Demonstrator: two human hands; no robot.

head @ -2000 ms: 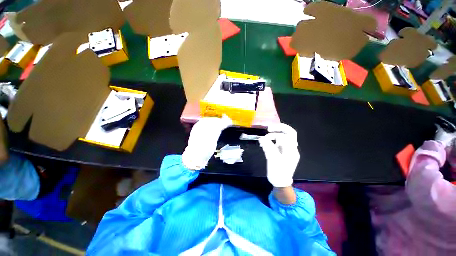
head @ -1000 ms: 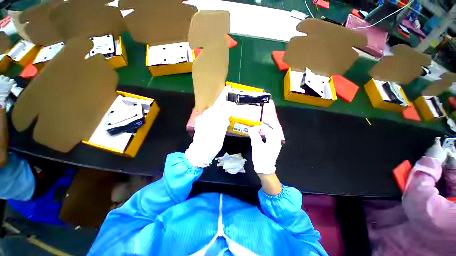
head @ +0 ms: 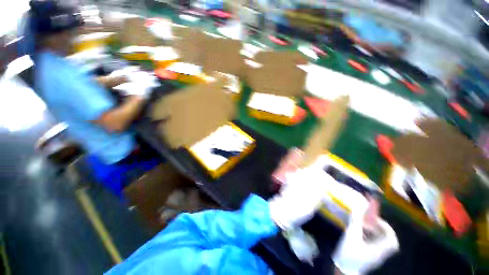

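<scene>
The frame is blurred. An open yellow retail box (head: 346, 185) with a white insert and a raised brown lid (head: 328, 124) lies in front of me on the pink pad (head: 287, 165). A black piece (head: 348, 180) lies across its insert. My left hand (head: 300, 196), in a white glove, is at the box's near left side; its fingers are too blurred to read. My right hand (head: 367, 241), also gloved, is at the near right side; whether it holds anything cannot be told. A crumpled white piece (head: 301, 244) lies on the black mat below the box.
Another open box (head: 222, 149) with a dark piece stands to the left on the black mat. More open boxes (head: 272, 107) and orange-red pads (head: 456, 212) line the green surface (head: 370, 129). A person in blue (head: 80, 107) works at the far left.
The view has swung left, so the box and my hands now appear at the lower right and the person at the left shows. The picture has become blurred.
</scene>
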